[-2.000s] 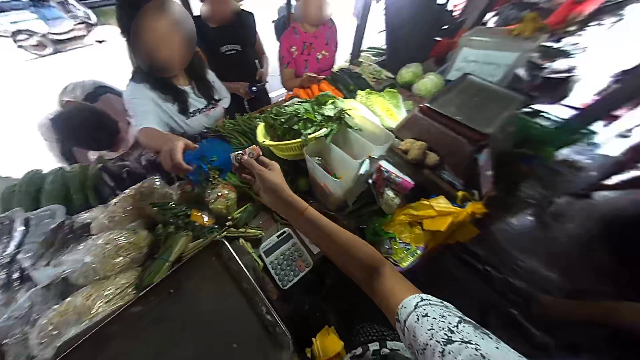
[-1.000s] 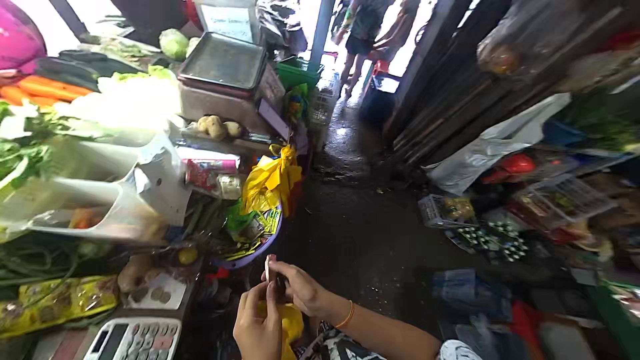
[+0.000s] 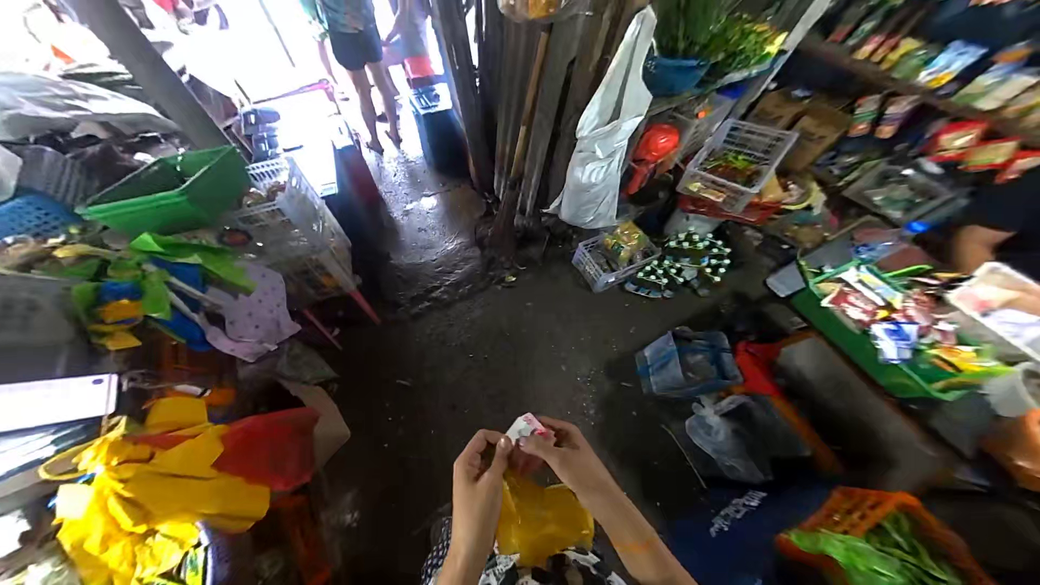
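A small folded piece of paper [image 3: 526,426], white with red marks and perhaps a banknote, is pinched between both my hands low in the middle of the head view. My left hand [image 3: 481,467] holds its left edge with thumb and finger. On its right side my right hand [image 3: 566,455] grips it, a thin orange band round that wrist. Directly beneath the hands is a yellow plastic bag [image 3: 540,520], in front of my patterned clothing. Whether any finger also holds the bag cannot be told.
Yellow plastic bags [image 3: 162,479] lie at lower left, below a green bin [image 3: 175,191]. A dark wet floor [image 3: 487,341] runs toward people standing in a bright opening. To the right are a blue basket [image 3: 689,361], a green tray of packets [image 3: 886,325] and an orange crate [image 3: 886,536] with leafy vegetables.
My right arm was stretched toward a person across the vegetable stall; now both hands are together before my body, holding the paper. The view has swung right, away from the stall.
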